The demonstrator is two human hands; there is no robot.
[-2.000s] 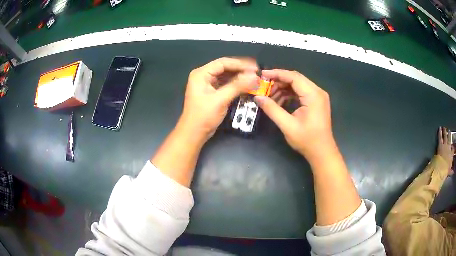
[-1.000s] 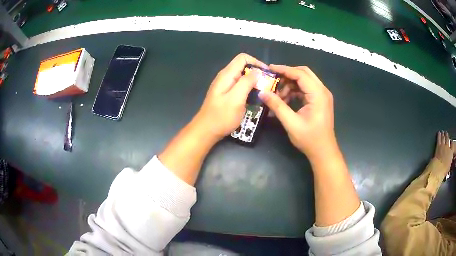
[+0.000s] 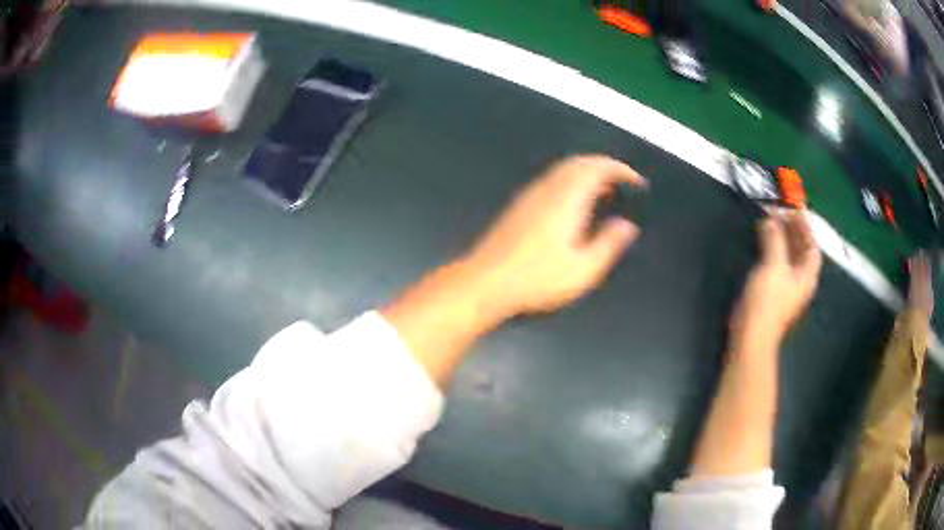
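A blurred unit with a black-and-white body and an orange end part is at the white edge strip, right of centre. My right hand is stretched out to it, with thumb and fingers pinched at its near edge beside the orange part. The fingertips are blurred and partly hidden by the unit. My left hand is over the middle of the bench, empty, with thumb and fingers apart in a curve.
A white-and-orange carton, a black smartphone and a slim dark item lie at the left of the bench. Several blurred units lie on the green belt. Another person's sleeve is at the far right.
The view has turned right. My hands have parted; the right has reached out to the belt edge, and the left no longer holds anything. The unit between them has left the bench middle.
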